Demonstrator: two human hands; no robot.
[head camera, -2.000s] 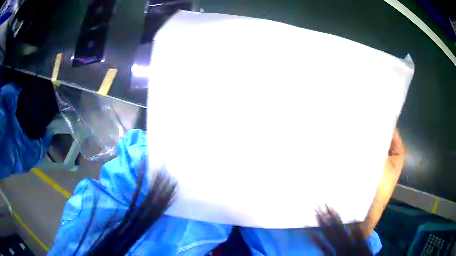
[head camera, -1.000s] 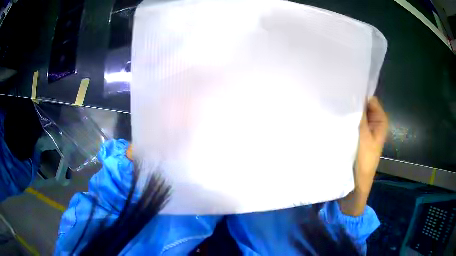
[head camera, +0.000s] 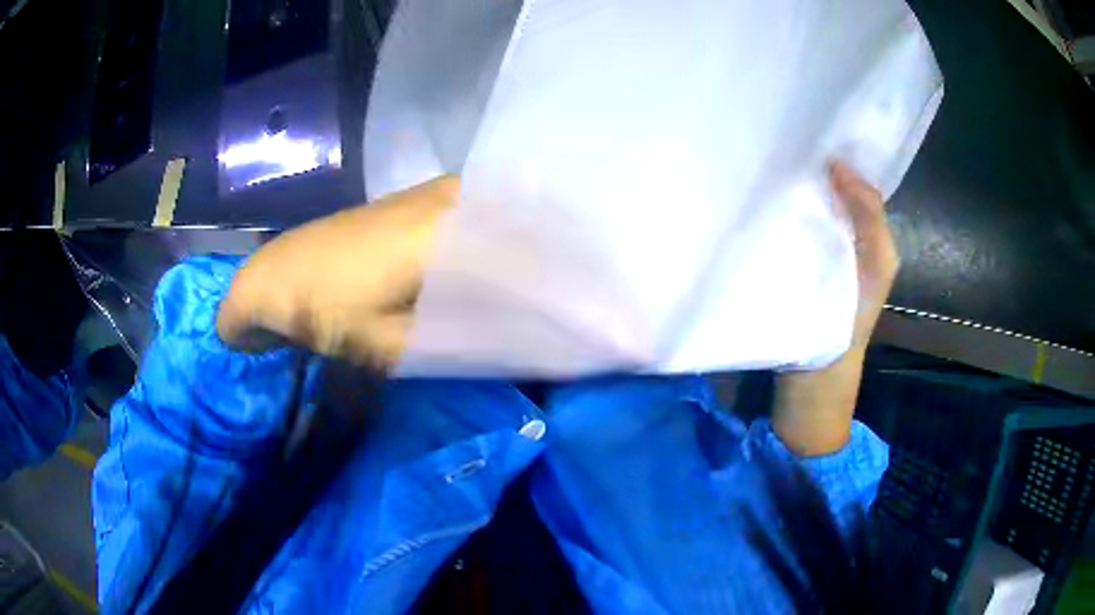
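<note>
A large white sheet (head camera: 672, 180) is held up in front of me, bent and partly folded, with a greyer layer showing at its left. My left hand (head camera: 348, 270) is at the sheet's left side; its fingertips are hidden behind the sheet and the hand is blurred. My right hand (head camera: 859, 258) grips the sheet's right edge, fingers on the front face. The sheet's lower edge hangs over my blue smock.
A dark bench (head camera: 985, 228) lies behind the sheet. Dark glossy panels (head camera: 279, 96) on clear film lie at the left. Tape tabs (head camera: 169, 192) stick to the bench edge, above clear plastic (head camera: 102, 288). A teal crate (head camera: 1045, 481) stands at lower right.
The sheet was nearly flat and broad; it is now bent, with its left part folded over. My left hand has come into view from behind it, and my right hand has moved slightly up.
</note>
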